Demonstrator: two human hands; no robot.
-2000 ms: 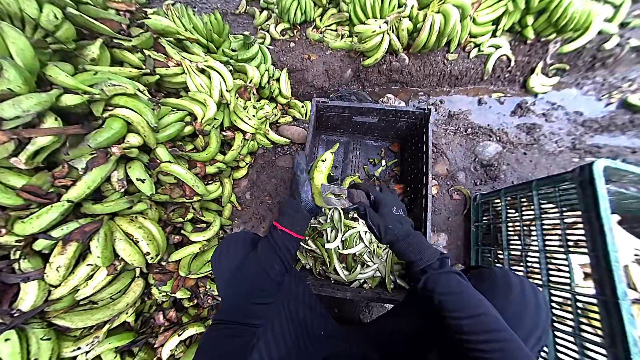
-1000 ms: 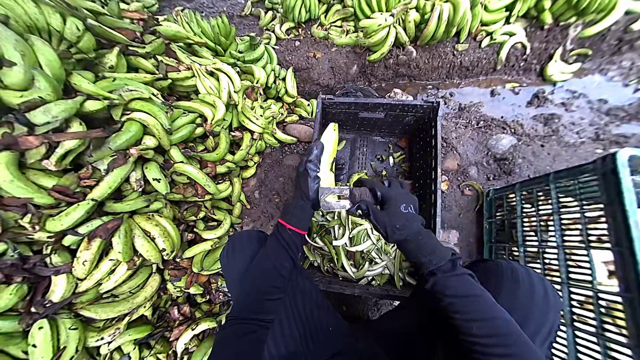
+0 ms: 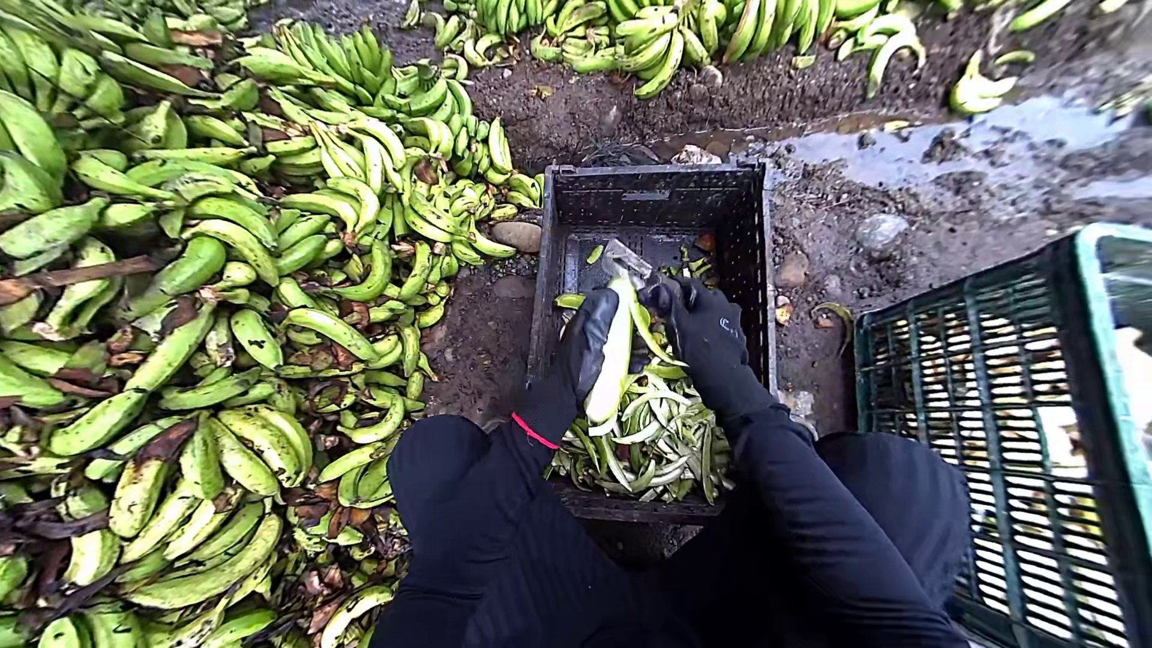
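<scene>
My left hand (image 3: 585,346), in a black glove, grips a mostly peeled green plantain (image 3: 614,360) over the black plastic crate. My right hand (image 3: 706,328), also gloved in black, is closed on a peeling tool whose flat metal blade (image 3: 627,262) lies at the plantain's upper end; its handle is hidden in the fingers. A strip of green peel (image 3: 655,337) hangs between the plantain and my right hand. Below my hands, a heap of peel strips (image 3: 666,432) fills the near part of the crate.
The black crate (image 3: 769,270) stands on muddy ground between my knees. A big pile of green plantains (image 3: 261,333) lies at left, with more bunches (image 3: 657,36) along the far side. At right stands a green slatted crate (image 3: 981,387) holding pale things. A puddle (image 3: 1035,126) and stones lie beyond.
The plantain, largely green two seconds ago, now shows pale flesh along most of its length. The blade has moved from across its lower part to its upper end.
</scene>
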